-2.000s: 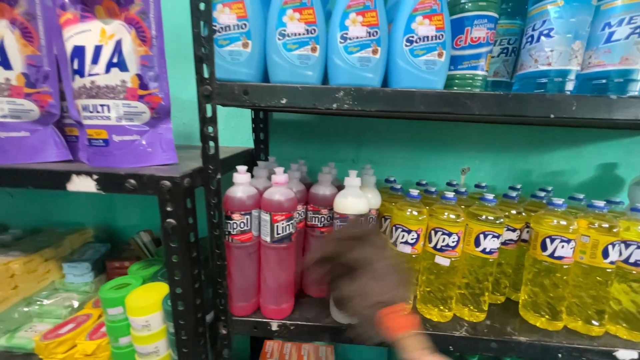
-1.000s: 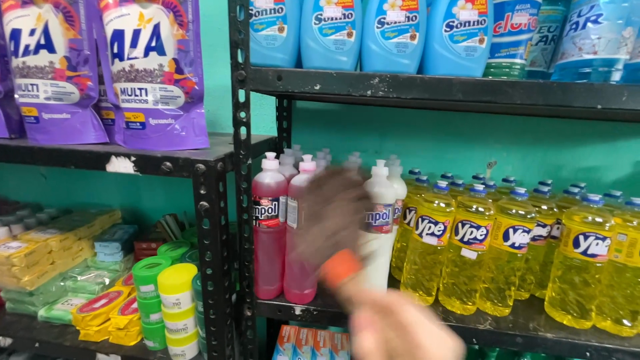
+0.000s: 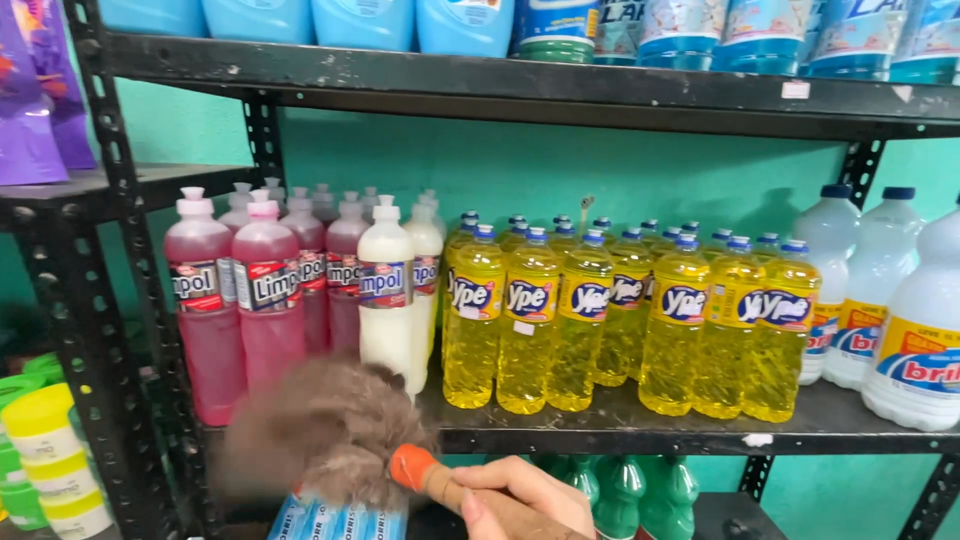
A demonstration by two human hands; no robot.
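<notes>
My right hand (image 3: 525, 499), at the bottom centre, is closed around the wooden handle of a feather duster (image 3: 330, 431). The duster's brown feathers, blurred, reach left over the front edge of the middle shelf. They hide the lower parts of some pink detergent bottles (image 3: 268, 300) and overlap the base of a white detergent bottle (image 3: 385, 292). Yellow detergent bottles (image 3: 527, 322) stand upright to the right of these. Below the feathers, blue and white packages (image 3: 337, 521) are partly covered. My left hand is not in the picture.
The black metal shelf (image 3: 600, 439) also holds large white bottles (image 3: 919, 337) at the right. Blue bottles (image 3: 465, 26) line the shelf above. Green bottles (image 3: 619, 487) stand below. At the left are a perforated upright (image 3: 124, 225), purple pouches (image 3: 30, 97) and stacked yellow-lidded tubs (image 3: 56, 450).
The duster has moved from in front of the pink and white bottles' labels down to the shelf's front edge. My right hand still grips it. The view has shifted to the right.
</notes>
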